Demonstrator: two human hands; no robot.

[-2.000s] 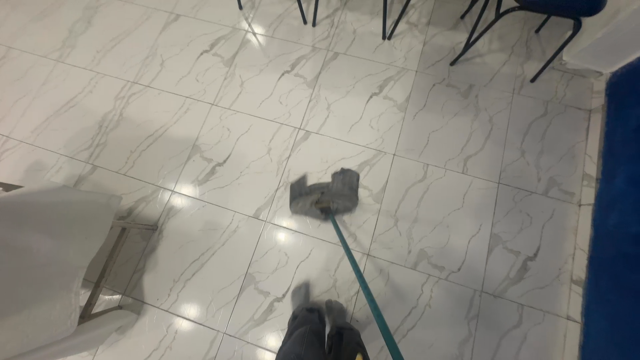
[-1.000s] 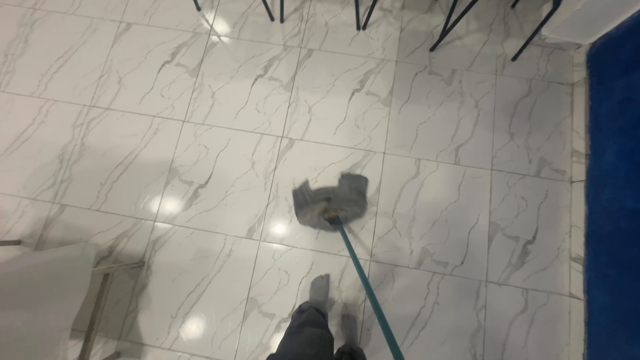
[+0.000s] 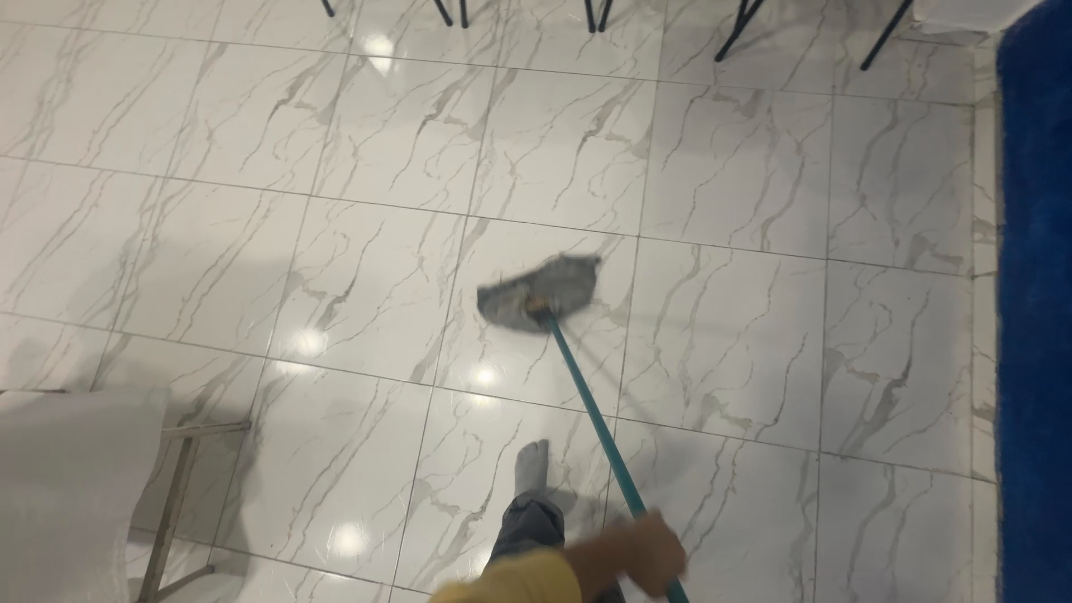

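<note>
My left hand, at the end of a yellow sleeve that comes in from the bottom edge, is closed around the green mop handle. The handle slants up and left to the mop head, a grey cloth lying spread on the marbled floor tiles. Motion blurs the hand and the mop head. My right hand is out of view, and the handle's lower end runs off the bottom edge.
One foot and a dark trouser leg show below the mop. A white-covered piece of furniture with a frame leg stands at lower left. Dark chair legs line the top; a blue surface borders the right.
My left hand and yellow sleeve have come into view on the handle. The mop head has turned and spread into a different shape. The chair legs now sit higher in the view.
</note>
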